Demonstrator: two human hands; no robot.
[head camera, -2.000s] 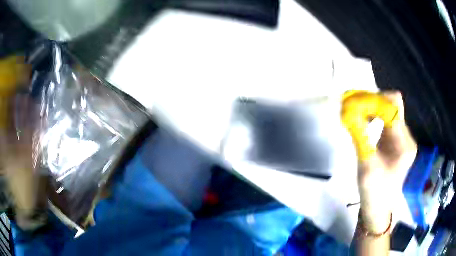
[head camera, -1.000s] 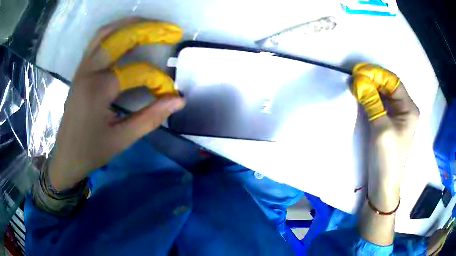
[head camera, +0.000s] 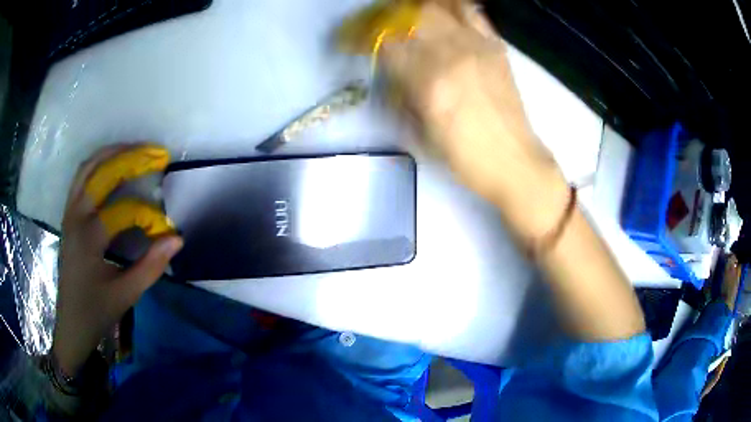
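Note:
A black smartphone with a pale NUU logo lies face up on the white tabletop, its screen reflecting bright light. My left hand, with yellow finger cots, grips the phone's left end between fingers and thumb. My right hand is blurred and raised beyond the phone at the upper middle, its yellow-cotted fingertips near the top edge; whether it holds anything cannot be told. A thin blade with a mottled tan handle lies behind the phone, close to my right hand.
A blue bin with small items stands at the right. A neighbouring person's blue sleeve and hand show at the right edge. A black object lies at the upper left. Shiny clear plastic shows at the left edge. Black surface runs along the upper right.
My right hand has left the phone's right end and swung up and away to the far side. My left hand still holds the left end. The logo now shows clearly.

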